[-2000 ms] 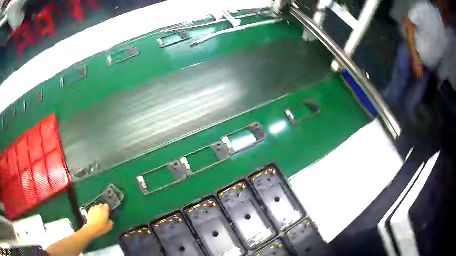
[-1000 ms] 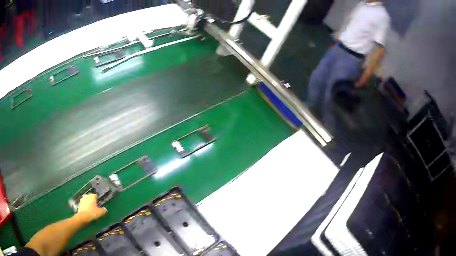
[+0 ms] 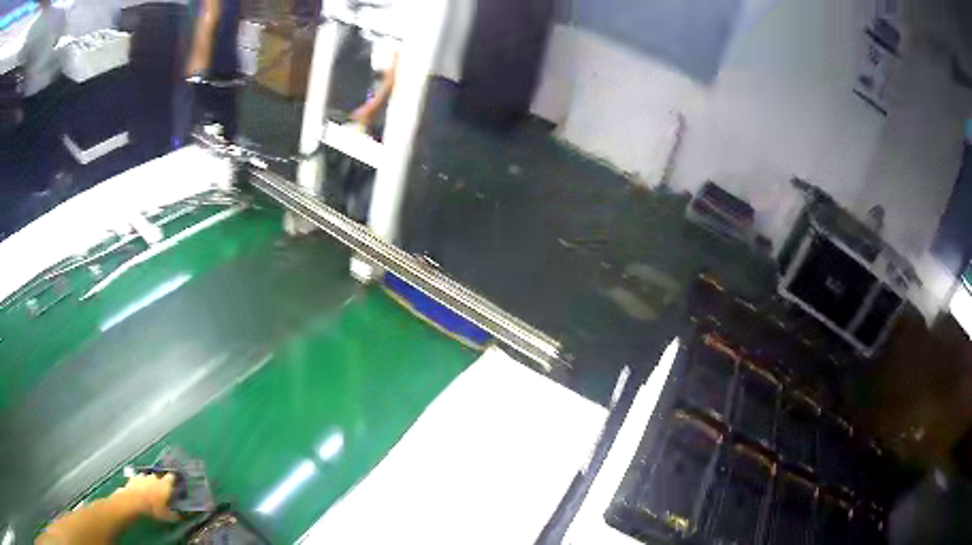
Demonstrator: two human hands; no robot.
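My left hand [image 3: 147,496] reaches in from the lower left edge, over the green line conveyor [image 3: 352,373]. Its fingers are closed on dark, flat phone middle frames [image 3: 190,477], blurred; how many cannot be told. The corner of a black blister tray [image 3: 226,529] shows just below the hand, cut off by the bottom edge. My right hand is not in view.
Black blister trays [image 3: 735,436] lie at the lower right, beside a white surface [image 3: 458,458]. A metal rail [image 3: 405,271] crosses the conveyor's end. Beyond it stand a white frame post, a black-and-silver case [image 3: 842,279] and partly visible people.
The view has swung right, bringing the right-hand trays and case in. The red tray and the frames spaced on the near conveyor have left view. My left hand still holds dark frames.
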